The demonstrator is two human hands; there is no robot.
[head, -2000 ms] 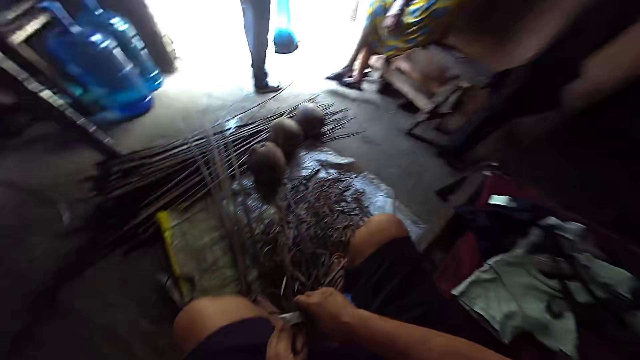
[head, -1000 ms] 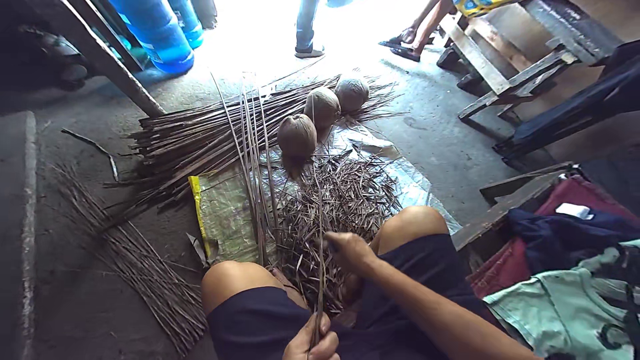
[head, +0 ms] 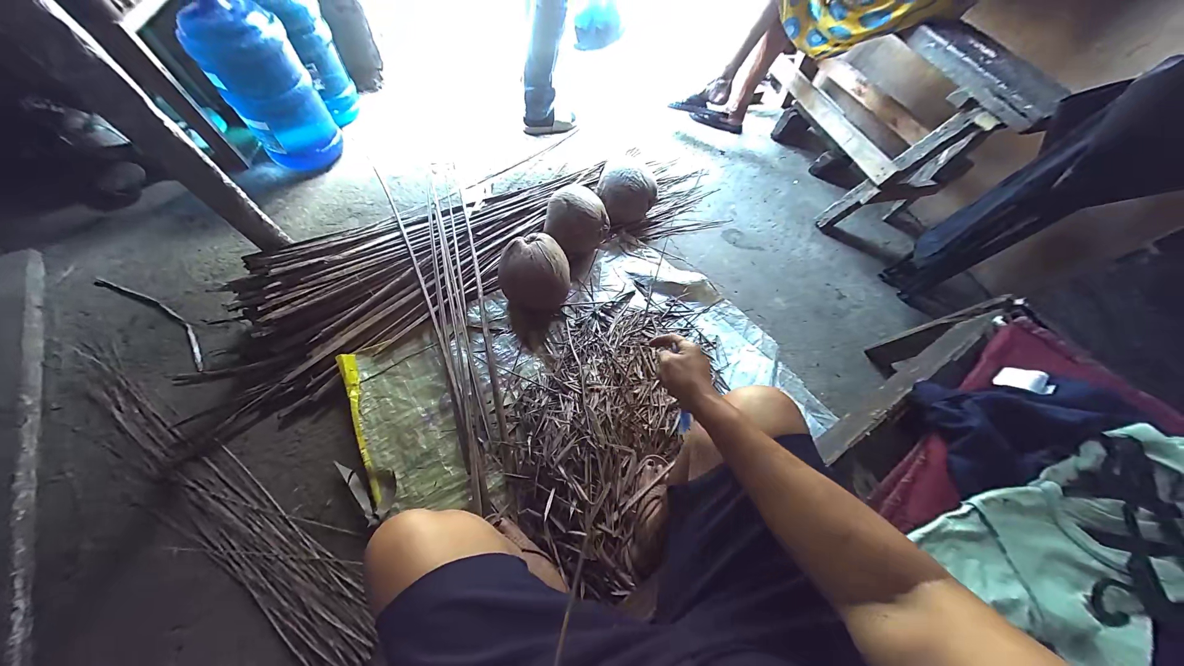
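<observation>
My right hand (head: 683, 368) hangs over the right side of a heap of short dry leaf scraps (head: 601, 416), its fingers bent; whether they pinch a strip cannot be told. My left hand is out of view. One thin stalk (head: 571, 606) rises from the bottom edge between my knees. Several long thin stalks (head: 453, 324) lean beside the heap, left of the nearest brown coconut (head: 534, 273). Two more, a middle coconut (head: 576, 218) and a far coconut (head: 627, 191), stand in a row on a large bundle of dry stalks (head: 333, 296).
A yellow-edged woven sack (head: 407, 416) lies under the heap. Thin sticks (head: 250, 546) lie on the floor at left. Clothes (head: 1045, 527) fill a wooden-edged container at right. Blue water jugs (head: 264, 88), a wooden bench (head: 860, 120), a standing person's leg (head: 544, 65) and another person's feet are farther off.
My right hand has moved up and away over the heap. My left hand, seen holding a strip at the bottom a second ago, has left the view.
</observation>
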